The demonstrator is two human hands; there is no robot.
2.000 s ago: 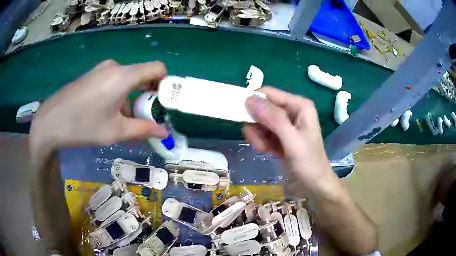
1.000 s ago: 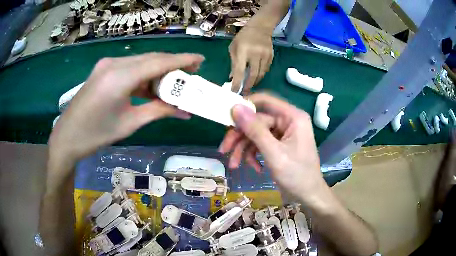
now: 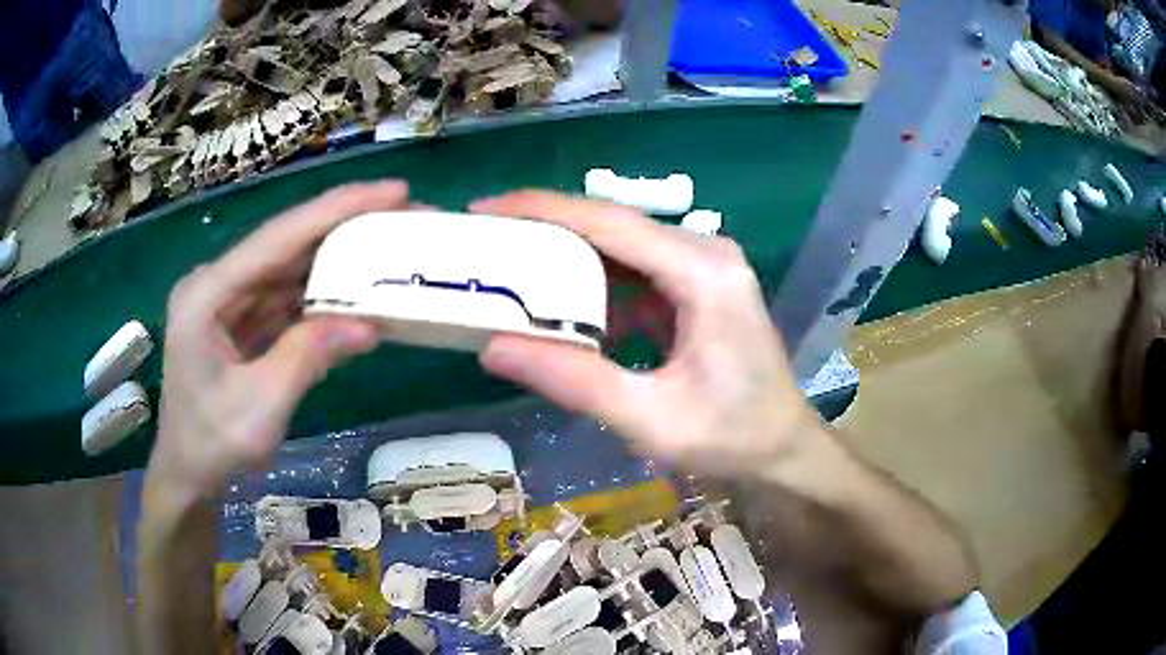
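Note:
A glossy white device housing [image 3: 454, 262] is held up in front of me, its side with a thin dark seam and stepped cut-out facing me. My left hand [image 3: 256, 339] grips its left end, thumb below. My right hand [image 3: 665, 333] grips its right end, thumb along the lower edge. A parked white housing [image 3: 441, 457] lies just above the heap of beige face panels [image 3: 563, 614], some with dark square windows. Whether the held seam is fully closed I cannot tell.
The green conveyor belt [image 3: 512, 166] carries white shell pieces [image 3: 639, 192] and two white housings [image 3: 118, 358] at left. A pale metal post [image 3: 882, 179] rises at right. Across the belt are another heap of parts [image 3: 320, 77] and a blue tray [image 3: 748, 41].
The held housing has turned from its marked face to its seam side, and both hands now grip its ends. The other worker's hand has left the belt. The view has shifted.

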